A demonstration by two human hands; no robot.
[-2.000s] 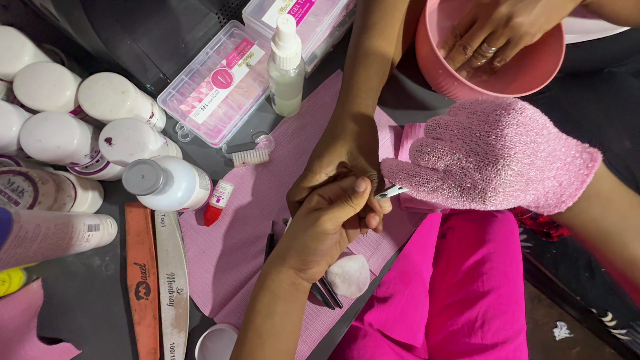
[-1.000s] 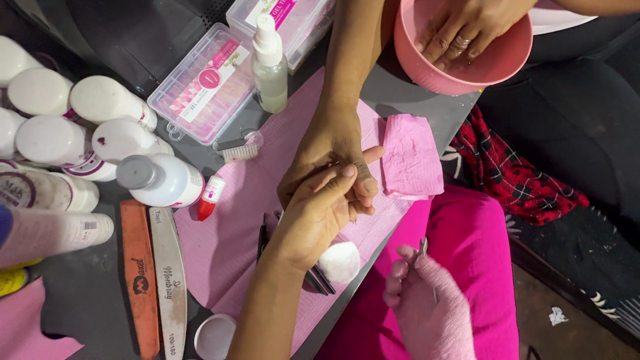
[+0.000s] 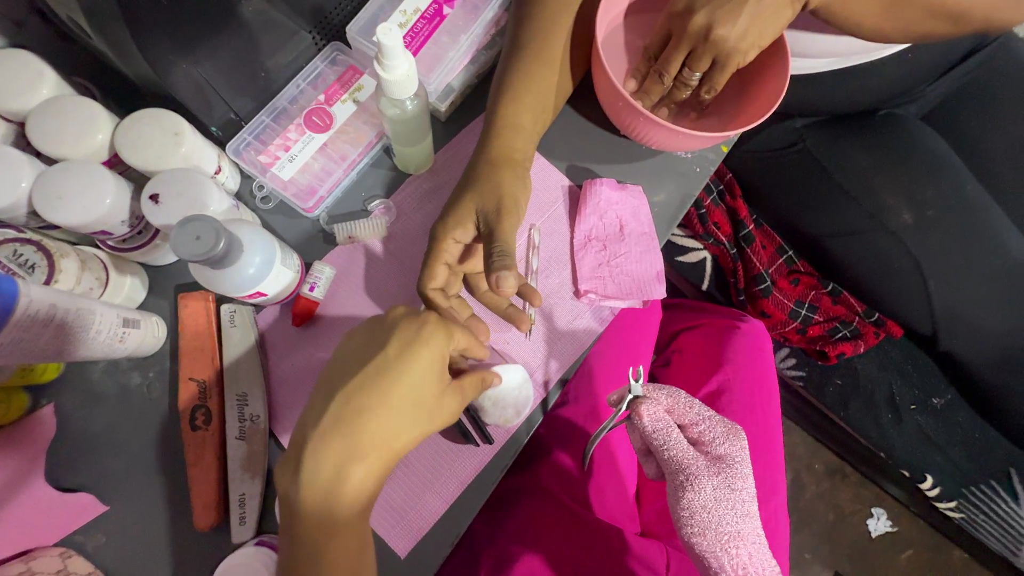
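Observation:
My left hand (image 3: pixel 392 380), bare, pinches the edge of a white cotton pad (image 3: pixel 506 395) between thumb and fingers, above black-handled tools (image 3: pixel 478 426) on the pink paper sheet (image 3: pixel 416 496). My right hand (image 3: pixel 696 456), in a pink knit glove, holds metal cuticle nippers (image 3: pixel 628 404) over my pink trousers, jaws pointing up. Another person's hand (image 3: pixel 480 248) rests palm partly up on the sheet, just beyond my left hand. Beside its fingertips lies a slim clear-handled tool (image 3: pixel 534 280). That person's other hand (image 3: pixel 688 60) dips into a pink bowl (image 3: pixel 612 88).
White-capped bottles (image 3: pixel 84 196) crowd the left side, with an orange nail file (image 3: pixel 200 408) and a grey one (image 3: pixel 244 424) nearer. A spray bottle (image 3: pixel 406 112), a nail tip box (image 3: pixel 308 132) and a small red-capped bottle (image 3: pixel 312 292) stand or lie farther back. A folded pink towel (image 3: pixel 618 244) lies right.
My left hand has let go of the other person's hand and moved to the cotton pad. My gloved right hand has drawn back from those fingers with the nippers.

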